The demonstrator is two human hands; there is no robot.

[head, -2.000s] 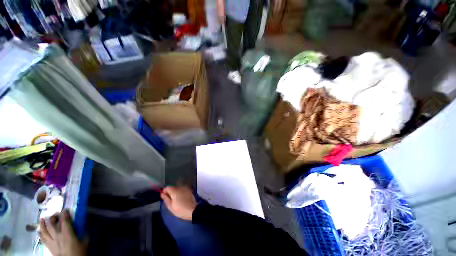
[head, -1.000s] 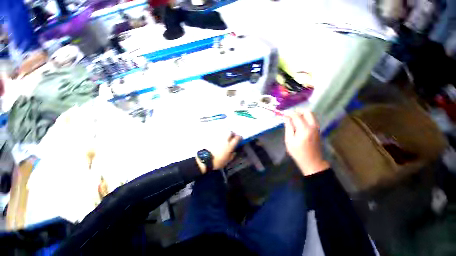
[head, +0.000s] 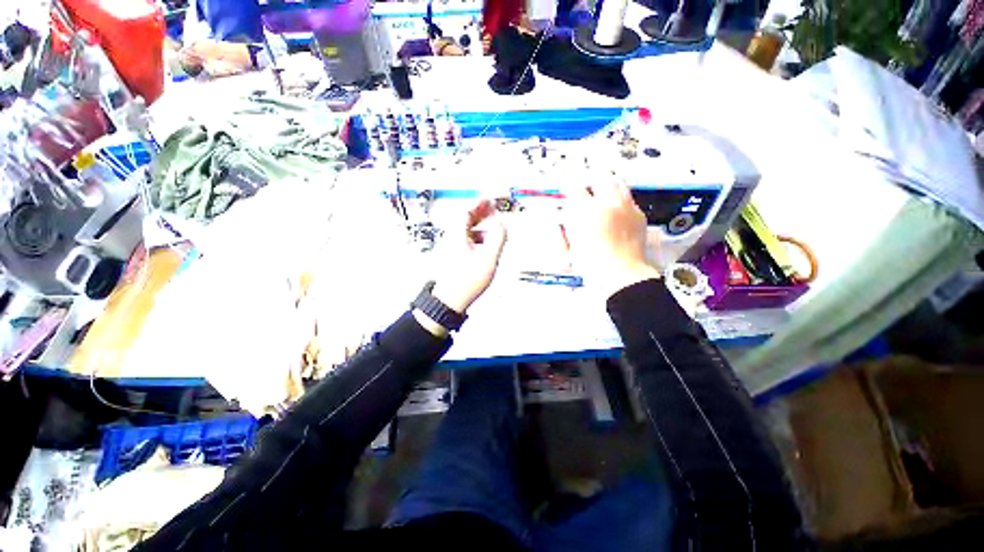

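The white sewing machine (head: 701,162) stands in front of me, its needle area (head: 423,229) at its left end. My left hand (head: 469,264) is raised just right of the needle area, fingers half curled, with nothing seen in it. My right hand (head: 617,232) is at the front of the machine head, its fingertips washed out by glare. A thin red thing (head: 564,235) shows beside its left edge; whether the hand holds it cannot be told. A blue-handled tool (head: 551,279) lies on the table between the hands. Cream fabric (head: 270,280) is bunched left of the needle.
An olive green garment (head: 232,156) lies at back left. A purple basket (head: 745,293) of tools and a white tape roll (head: 686,283) sit at right. Pale green fabric (head: 852,280) hangs over the right edge. A blue crate (head: 178,440) and a cardboard box (head: 847,453) are below.
The view has swung left to the machine. My right hand has moved from beside the purple basket to the machine head. My left hand has moved from the table's front edge towards the needle area.
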